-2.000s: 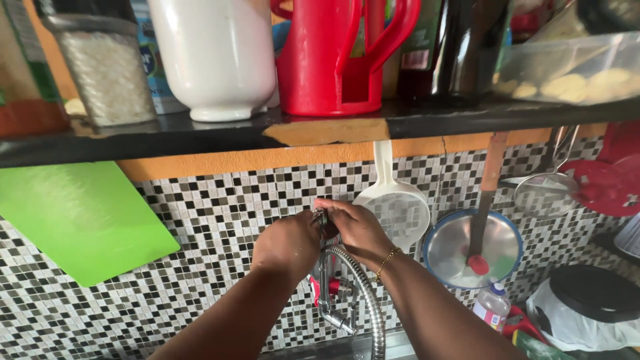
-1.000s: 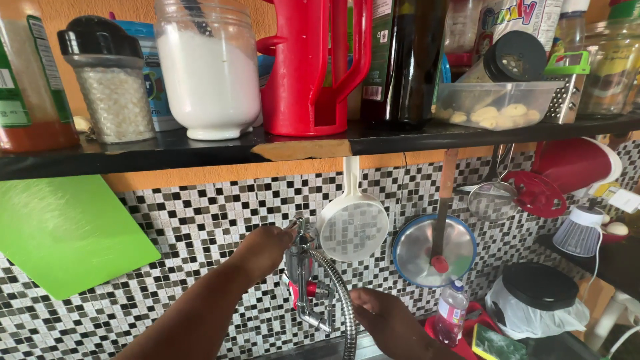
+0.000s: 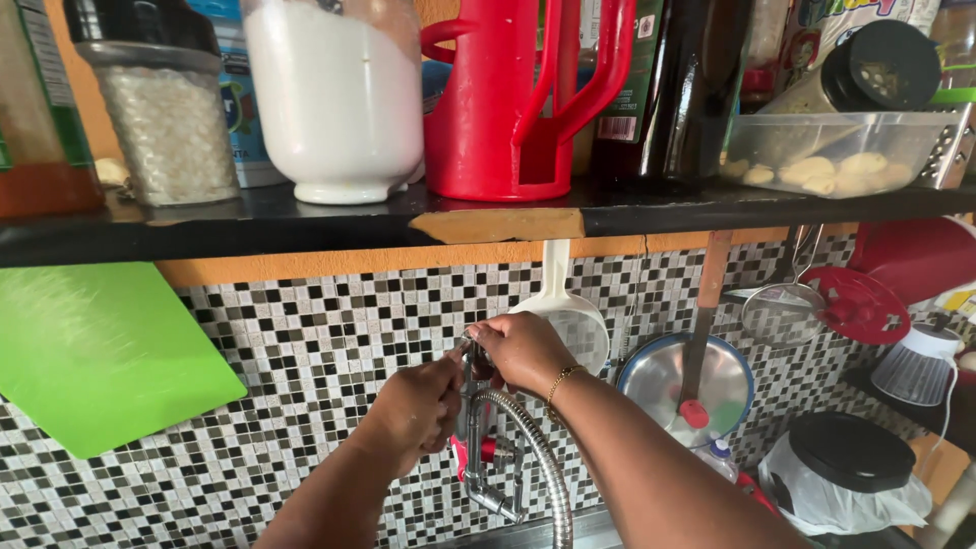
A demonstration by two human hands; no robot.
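Observation:
A chrome kitchen faucet (image 3: 473,450) with a flexible metal hose (image 3: 545,450) and a red part stands against the mosaic-tiled wall. My left hand (image 3: 418,408) is closed around the upper part of the faucet from the left. At its top end, the fingertips of my right hand (image 3: 526,351) pinch a small metal piece; the palm side is hidden. A bracelet circles the right wrist. Behind the right hand hangs a white plastic strainer (image 3: 587,335), partly covered.
Above the hands runs a black shelf (image 3: 320,229) bearing jars, a red plastic holder (image 3: 480,122) and a clear container (image 3: 839,152). A green cutting board (image 3: 114,351) is at left; a pan lid (image 3: 732,381), a knife and a wire strainer (image 3: 781,313) hang at right.
My right hand has risen from beside the hose, where it was one second ago, back to the faucet's top. My left hand now grips slightly lower. The view has moved closer.

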